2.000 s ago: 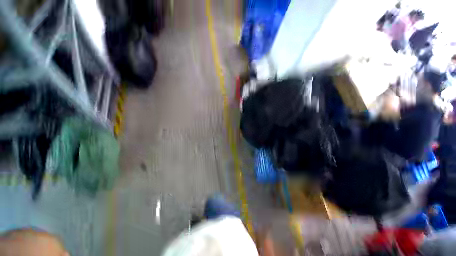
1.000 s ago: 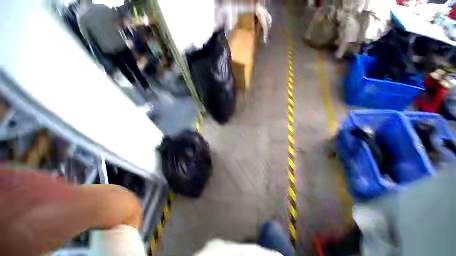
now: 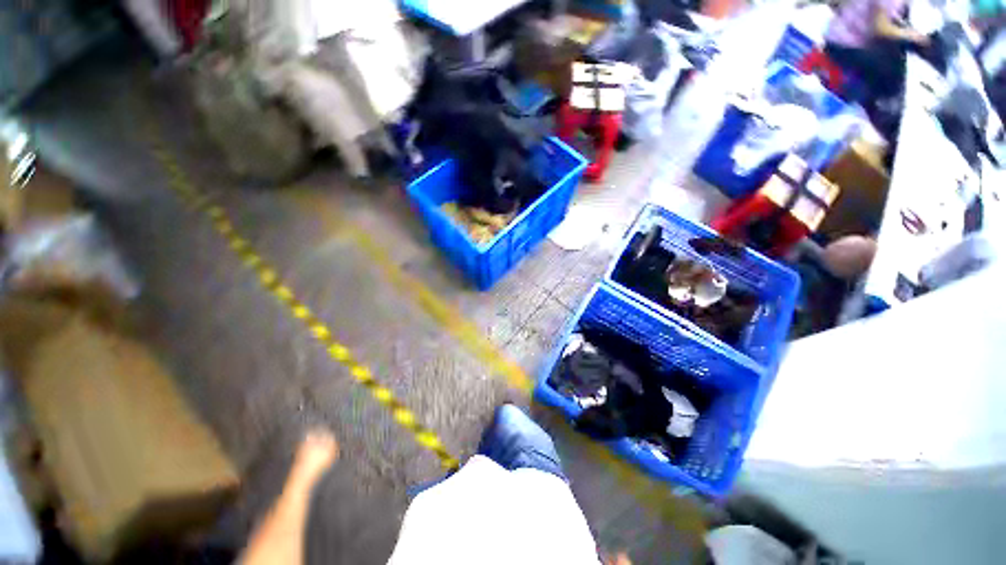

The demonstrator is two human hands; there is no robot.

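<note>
My left hand (image 3: 317,449) is small and blurred at the bottom, left of my white-clothed body, with the forearm below it; I see nothing held, but its fingers cannot be told. A sliver of skin (image 3: 618,560) shows at the bottom edge right of my body; my right hand cannot be made out. A blue mesh crate (image 3: 719,469) nearest in front holds dark cloth and white pieces. A second blue crate (image 3: 785,289) adjoins it, with dark and pale pieces. My shoe (image 3: 522,441) is on the floor.
A blue crate (image 3: 482,265) with black cloth stands ahead. Red stools (image 3: 596,138) with striped tops are beyond. A cardboard box (image 3: 132,430) is at left. A white table (image 3: 883,386) is at right. Yellow-black tape (image 3: 320,331) crosses the floor. A person (image 3: 866,33) sits far right.
The view has swung right: the blue crates moved from the right towards the middle, and the long white table at left is gone. My left arm shows lower and smaller.
</note>
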